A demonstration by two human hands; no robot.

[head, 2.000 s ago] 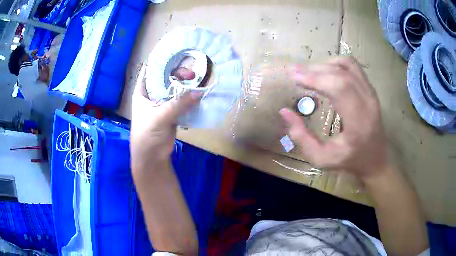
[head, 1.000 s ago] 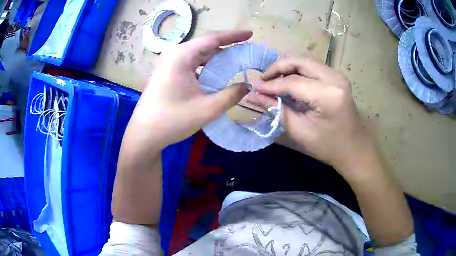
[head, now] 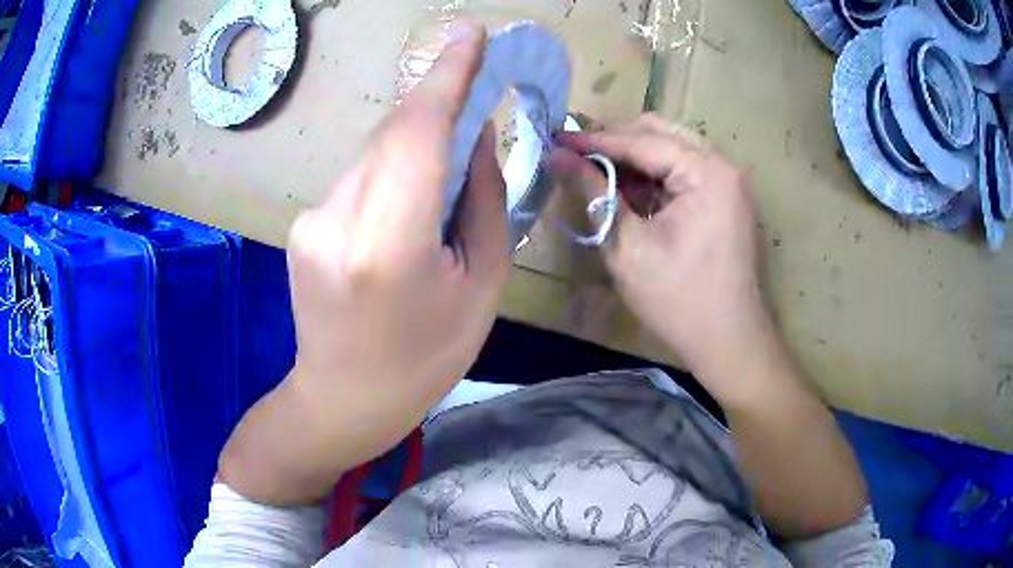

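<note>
A grey-white wrapped ring (head: 530, 58) is held tilted, nearly edge-on, above the bench edge. My left hand (head: 389, 244) grips its left side, with the thumb by the open centre. My right hand (head: 678, 233) is at the ring's right inner edge, its fingertips pinching a white cord (head: 607, 198) that loops down below them. The exact contact point of cord and ring is hidden by my fingers. A smaller flat ring (head: 267, 91) lies alone on the bench at the upper left.
Nested wrapped rings (head: 861, 128) are heaped on the cardboard-covered bench (head: 766, 300) at the upper right. A blue bin (head: 106, 333) with white cords (head: 31, 316) stands at the left, another blue bin (head: 56, 83) above it. A red stool part (head: 383, 488) shows below.
The held ring has moved left and up and turned from face-on to nearly edge-on. Both hands stay on it with the cord. The view has shifted, so bins and lone ring appear further left.
</note>
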